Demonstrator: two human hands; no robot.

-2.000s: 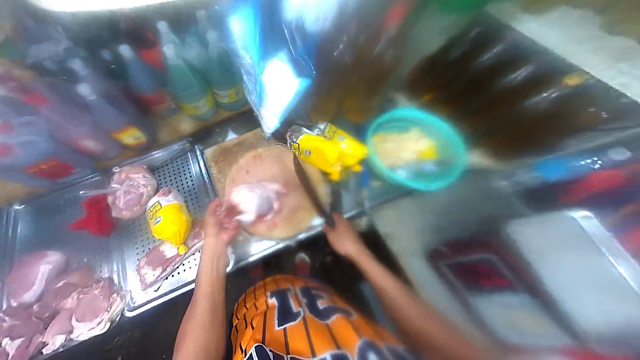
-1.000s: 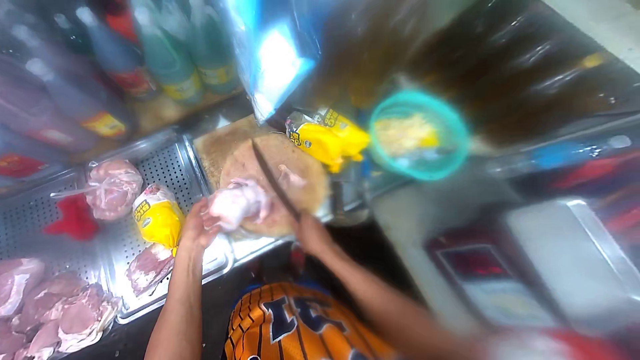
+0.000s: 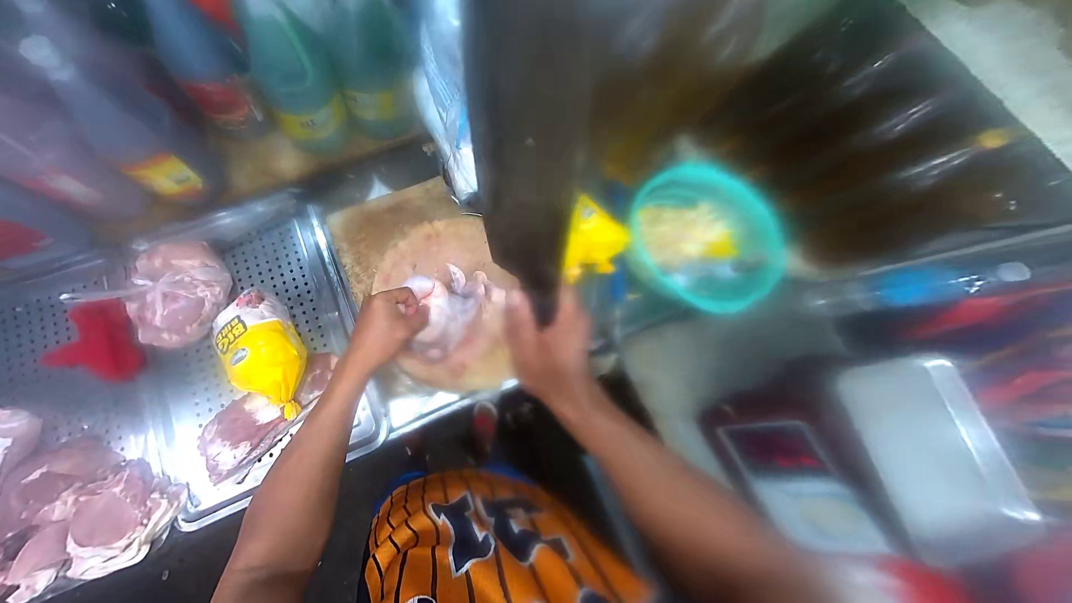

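A piece of raw poultry (image 3: 452, 318) lies on a round chopping board (image 3: 444, 377) in the middle. My left hand (image 3: 392, 325) is closed on its left side. My right hand (image 3: 548, 343), at the board's right edge, grips the handle end of a large knife (image 3: 532, 151). The blade is raised, blurred, and looms toward the camera, hiding part of what lies behind it. The right fingertips are close to the meat; whether they touch it I cannot tell.
Perforated metal trays (image 3: 289, 260) at left hold bagged meat (image 3: 180, 293), a yellow-wrapped package (image 3: 261, 347) and raw cuts (image 3: 92, 502). Bottles (image 3: 293, 75) stand behind. At right are a teal basket (image 3: 775, 239), a yellow package (image 3: 593, 239) and a weighing scale (image 3: 804, 477).
The knife has risen from low over the board to upright near the camera. My right hand is now beside the meat. The view has moved closer.
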